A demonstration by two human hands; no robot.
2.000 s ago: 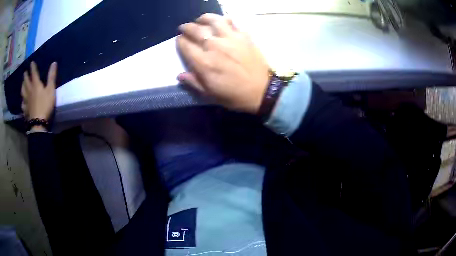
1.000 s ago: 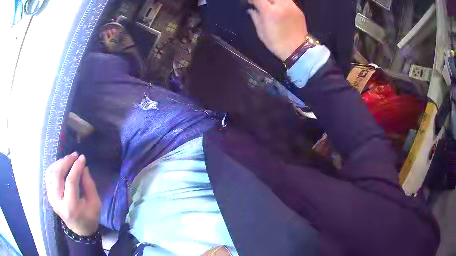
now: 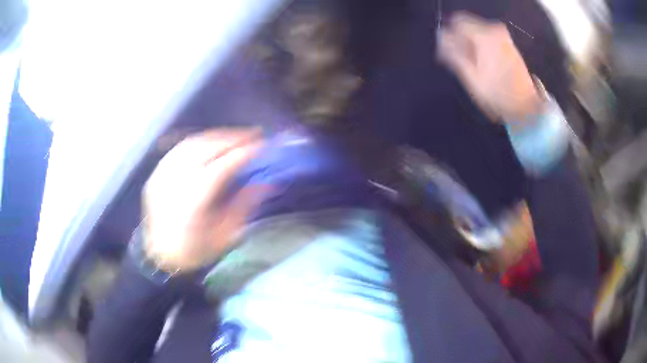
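The picture is strongly blurred. Dark navy cloth hangs in the upper middle, right of the table. My right hand is at its upper right part, fingers bent; whether they grip the cloth is too blurred to tell. My left hand is over my lap beside the table edge, thumb and fingers apart, with nothing visible in it. Another dark blue piece lies on the white table at the far left, cut off by the picture's edge.
The white, overexposed table fills the upper left, its edge running diagonally. A red item and blurred clutter are at the right, beyond my right arm. A blurred brownish heap is in the upper middle.
The view has shifted and turned. My left hand has moved from beside the table edge inward over my lap. My right hand now appears further right, still at the dark cloth.
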